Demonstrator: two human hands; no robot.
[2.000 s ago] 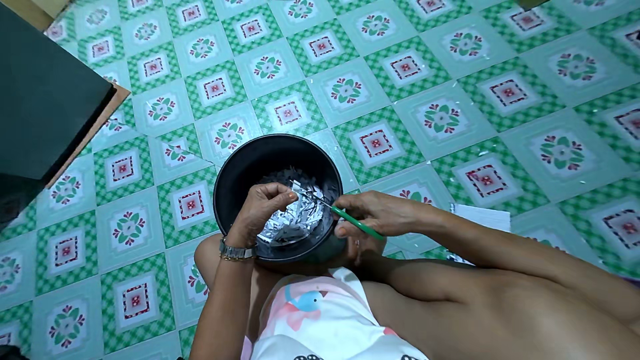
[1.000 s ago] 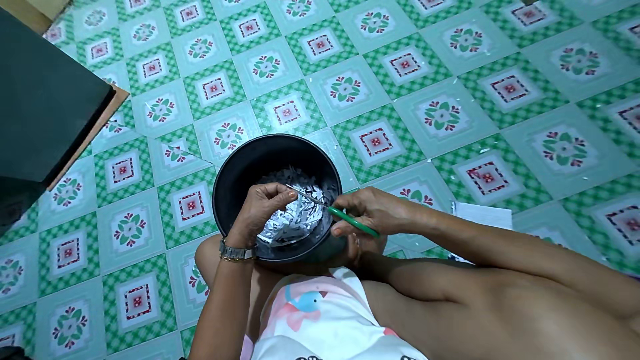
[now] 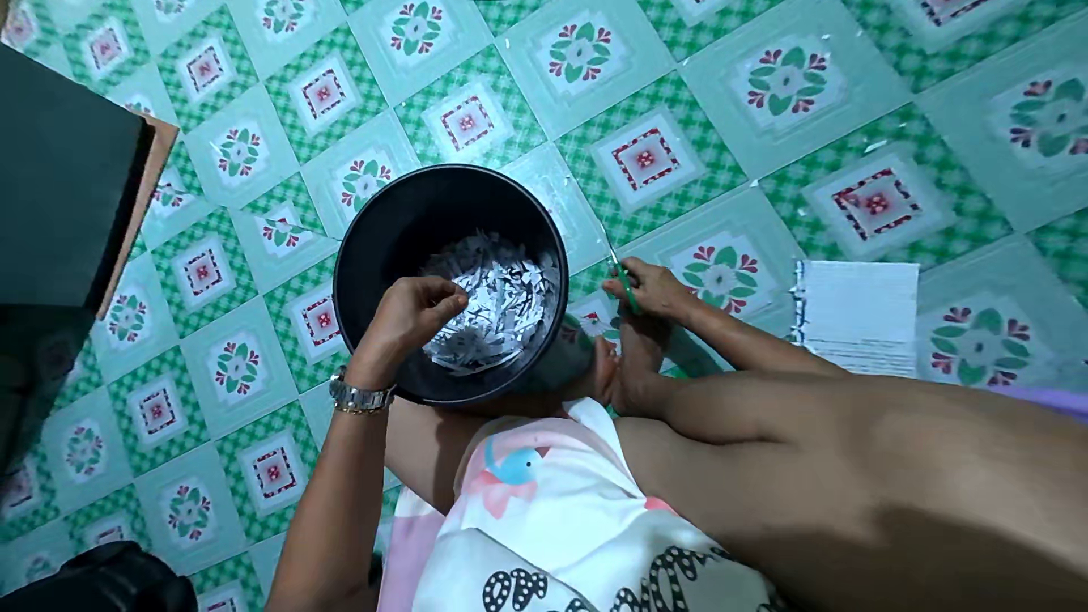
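A black round bucket (image 3: 450, 183) stands on the floor in front of my lap, with many small cut strips of paper (image 3: 493, 297) inside. Over its left part is my left hand (image 3: 425, 310), thumb and fingertips pinched together; whether a scrap is between them cannot be told. Just right of the bucket, my right hand (image 3: 650, 287) holds green-handled scissors (image 3: 627, 285), their blades pointing up and away from me, close above my foot.
A pad of white paper (image 3: 858, 310) lies on the patterned tile-print floor (image 3: 586, 204) to the right. A dark piece of furniture with a wooden edge (image 3: 140, 212) stands at the left. A black object (image 3: 110, 582) is at the lower left.
My right hand has moved right with the scissors, from over the bucket to beside it. The blades no longer reach toward my left hand, which stays over the bucket.
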